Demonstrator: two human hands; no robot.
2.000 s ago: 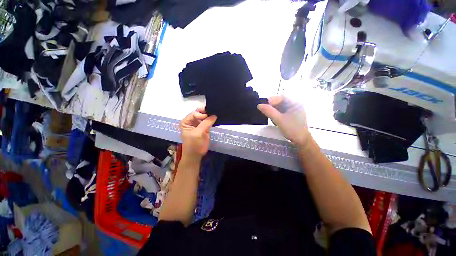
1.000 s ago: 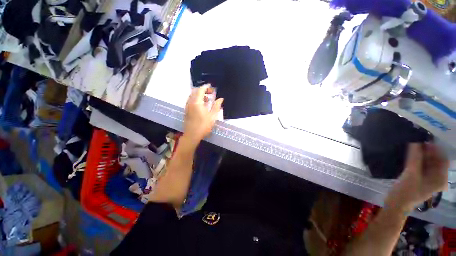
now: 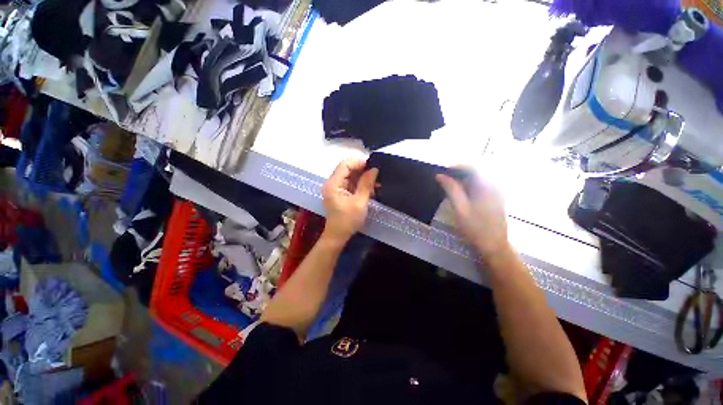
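A black fabric piece (image 3: 406, 183) is held between both hands over the table's ruler edge. My left hand (image 3: 349, 198) pinches its left end between thumb and fingers. My right hand (image 3: 474, 207) holds its right end, with the fingers partly behind the cloth and washed out by glare. A fanned stack of black pieces (image 3: 384, 109) lies on the white table just beyond the held piece. A second pile of black pieces (image 3: 654, 237) lies at the right, below the sewing machine head.
The white sewing machine (image 3: 626, 111) stands at the right, with a dark oval part (image 3: 539, 107) beside it. Scissors (image 3: 699, 318) lie at the far right. Offcuts (image 3: 238, 67) are heaped at the left. A red basket (image 3: 184, 273) of scraps is below the table.
My right hand has come back from the right pile to the middle and now grips a piece with my left hand. The held piece is now separate from the fanned stack. The view has shifted.
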